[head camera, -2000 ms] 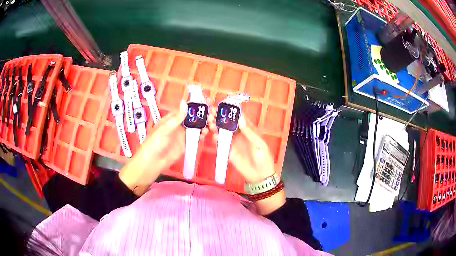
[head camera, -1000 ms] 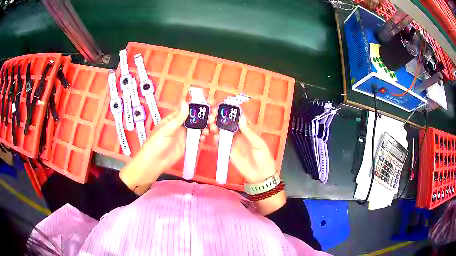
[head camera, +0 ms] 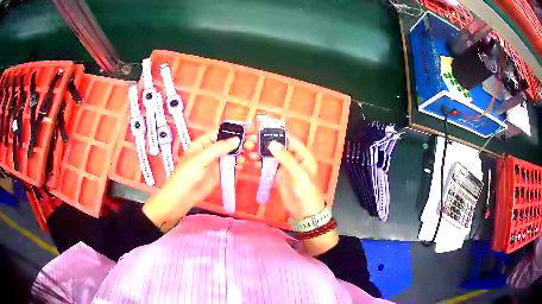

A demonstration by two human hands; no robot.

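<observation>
My left hand point(head camera: 199, 163) holds a light-strapped smartwatch point(head camera: 228, 178), its thumb on the dark screen. My right hand point(head camera: 295, 175) holds a second light-strapped smartwatch point(head camera: 267, 179), its thumb at the lower part of the screen. Both watches are upright side by side, screens up, above the orange-red compartment tray point(head camera: 238, 71). The screens show only faint small text. Several light-strapped watches point(head camera: 138, 125) lie face down on the tray's left part, sensors showing.
A filled tray of dark watches point(head camera: 32, 119) is at far left, beside another orange tray point(head camera: 89, 148). Right of the tray lies a pile of dark and lilac watches point(head camera: 380, 172). Further right are a calculator point(head camera: 462, 193), paper sheets point(head camera: 454, 237), a blue boxed device point(head camera: 431, 65) and a red small-cell tray point(head camera: 520, 205).
Both thumbs have moved onto the watch screens. The bright digits and coloured graphics have gone; the screens are now mostly dark with faint text.
</observation>
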